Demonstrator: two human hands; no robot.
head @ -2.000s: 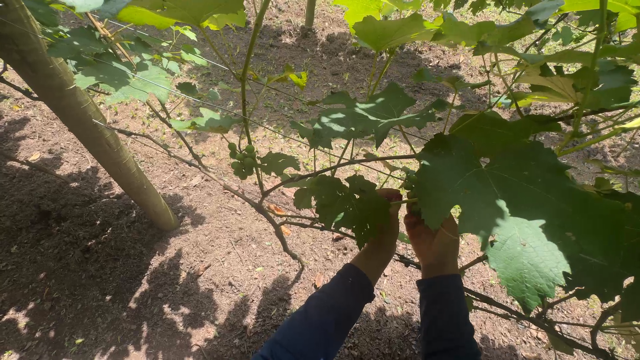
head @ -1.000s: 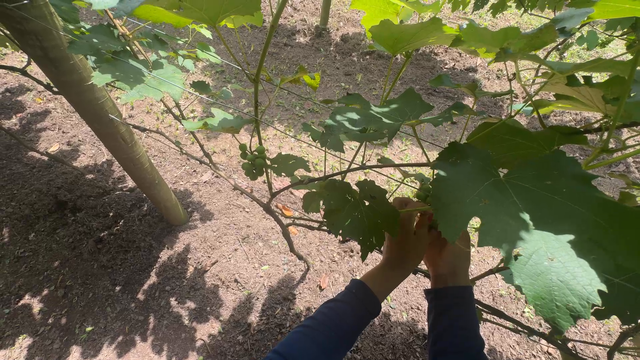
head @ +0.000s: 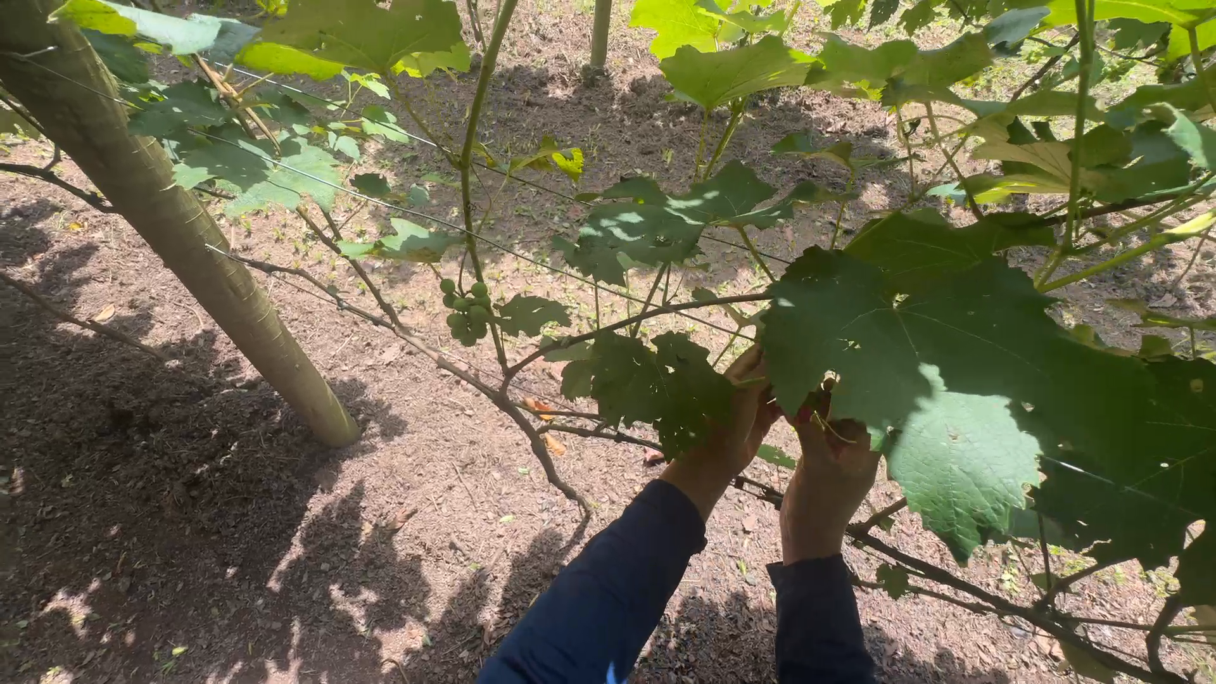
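Note:
My left hand [head: 731, 423] reaches up among grapevine leaves, its fingertips partly hidden behind foliage. Close to its right, my right hand [head: 834, 461] has its fingers bent at the edge of a large grapevine leaf [head: 950, 323], with a thin tendril or stem at the fingertips. Whether either hand grips something cannot be made out. A smaller, hole-marked leaf [head: 655, 385] overlaps the left hand's side. To the left, a bunch of green grapes [head: 468, 312] hangs beside an upright green shoot [head: 467, 171].
A leaning wooden post [head: 209, 256] stands at the left, with thin trellis wires [head: 380, 201] running from it. A woody vine cane [head: 959, 584] crosses below the right hand. Another post [head: 600, 33] stands farther back. Shaded soil [head: 237, 532] lies beneath.
The right hand has separated slightly from the left hand, where the two were touching or overlapping a second ago. Both remain by the same leaves.

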